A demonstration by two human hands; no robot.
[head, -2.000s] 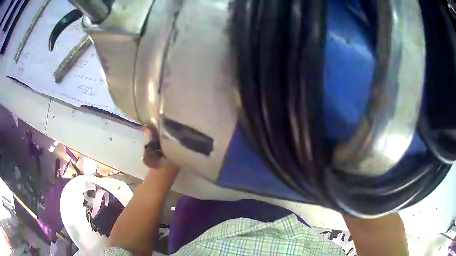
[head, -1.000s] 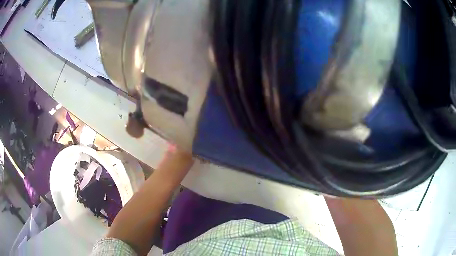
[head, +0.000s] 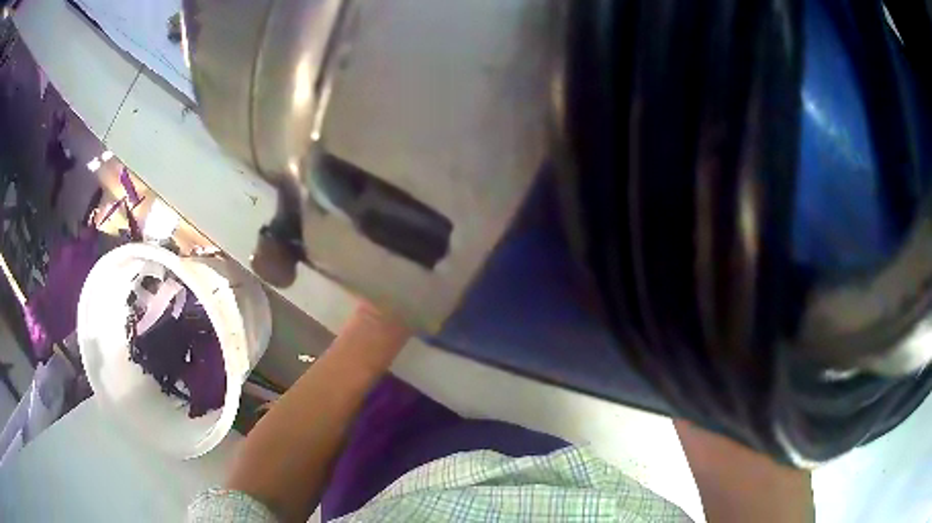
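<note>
The silver and blue body of the straight knife cutting machine fills the upper middle and right of the picture. A thick black power cable is coiled round it, with part of the pale metal carrying handle at the right edge. A small brown-red knob sits low on the silver body. My left forearm reaches up under the machine; the left hand is hidden behind it. My right forearm shows at the lower right; the right hand is hidden behind the machine and cable. The blade and base plate are hidden.
The white table edge runs diagonally from upper left. A strip of paper marker shows at the top left. A white waste bucket holding dark scraps stands beside the table. Dark scraps litter the floor at the left.
The view has shifted, so less of the marker shows and the bucket appears higher and further left. The dark hook and the bars on the paper have largely left the picture.
</note>
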